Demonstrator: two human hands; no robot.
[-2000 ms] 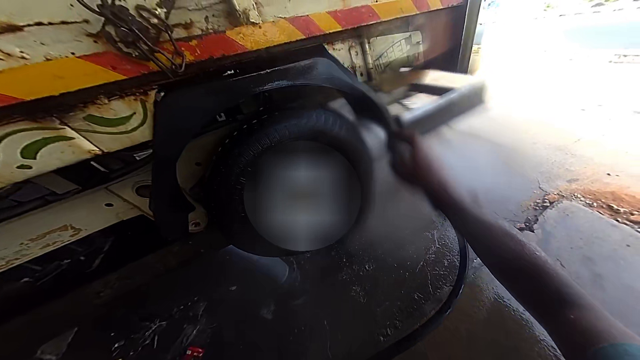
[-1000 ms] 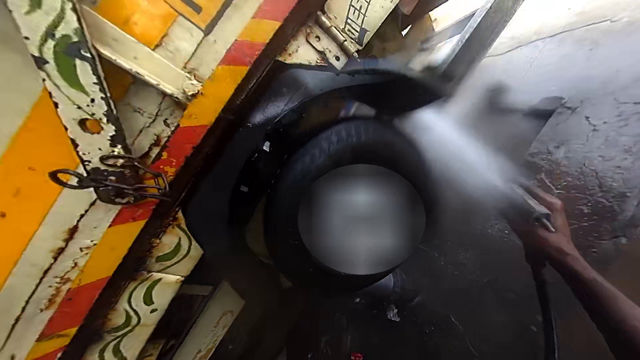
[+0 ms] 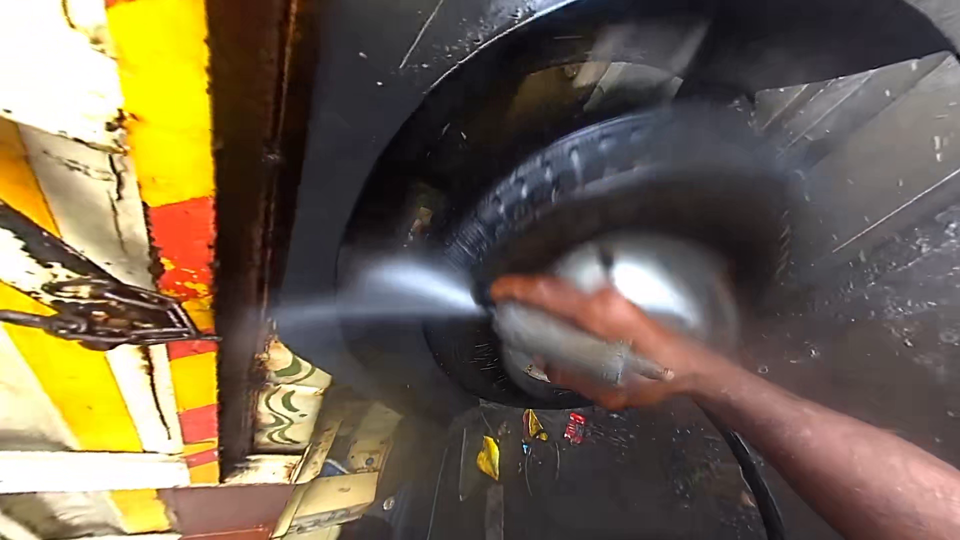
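My right hand [image 3: 600, 341] is closed around a metal spray gun [image 3: 559, 337], in front of a truck wheel. From the gun a fan of water [image 3: 390, 289] shoots left toward the fender and the truck's side. Behind the hand is the wheel's round metallic hub area [image 3: 645, 277], blurred. The black tyre [image 3: 555, 172] sits under a dark curved fender [image 3: 390, 172]. A black hose [image 3: 742, 465] hangs below my right wrist. My left hand is out of view.
At left stands the painted truck body [image 3: 172, 165], yellow, red and white, with a rusty metal latch [image 3: 112, 315]. The ground [image 3: 615, 480] is dark and wet, with a yellow scrap [image 3: 488, 458] and a red scrap [image 3: 575, 428] on it.
My right hand with the spray gun has moved from the right of the wheel to in front of it. The water now sprays toward the fender's left part. The view has turned and come closer.
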